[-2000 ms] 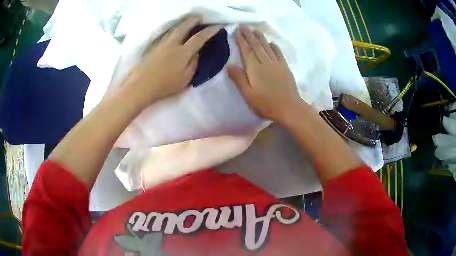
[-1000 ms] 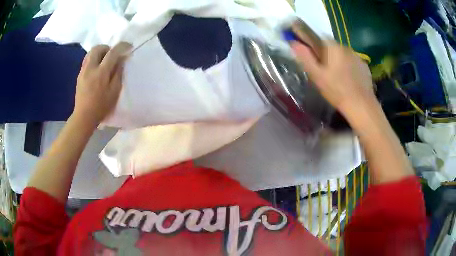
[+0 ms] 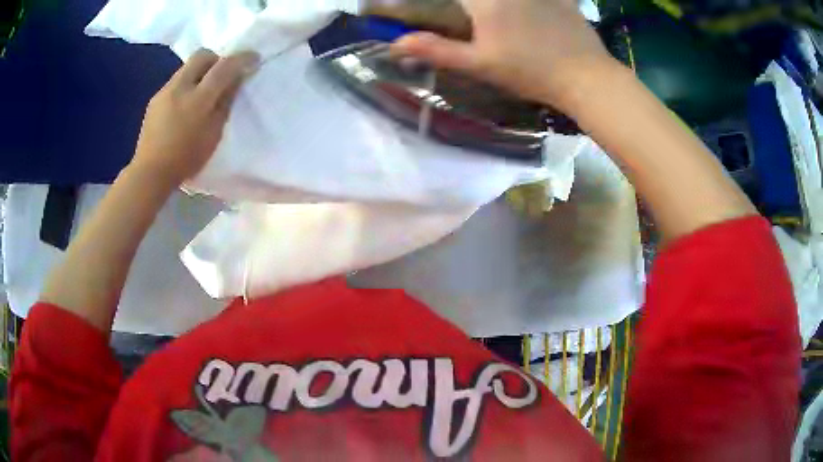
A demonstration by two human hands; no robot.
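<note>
A white garment point(image 3: 316, 135) lies over the navy padded board point(image 3: 68, 113). A cream cloth layer point(image 3: 307, 239) hangs at its near edge. My left hand point(image 3: 185, 113) pinches the garment's edge at the left, fingertips on the cloth. My right hand point(image 3: 514, 50) grips the brown and blue handle of the steam iron point(image 3: 433, 104). The iron's shiny soleplate edge lies over the garment, its pointed end to the left, covering most of the neck opening. Only a small navy patch shows left of the iron. The contact under the iron is hidden.
A pale table cover point(image 3: 433, 289) spreads below the board, with a brownish stain at the right. A dark flat strip point(image 3: 59, 217) lies on it at the left. Yellow rack bars point(image 3: 564, 361) with white cloth show below the table. White and blue cloth is at the far right.
My right hand has gone from lying on the cloth to holding the iron, and has moved it left over the neck opening. My left hand has moved left to the garment's edge.
</note>
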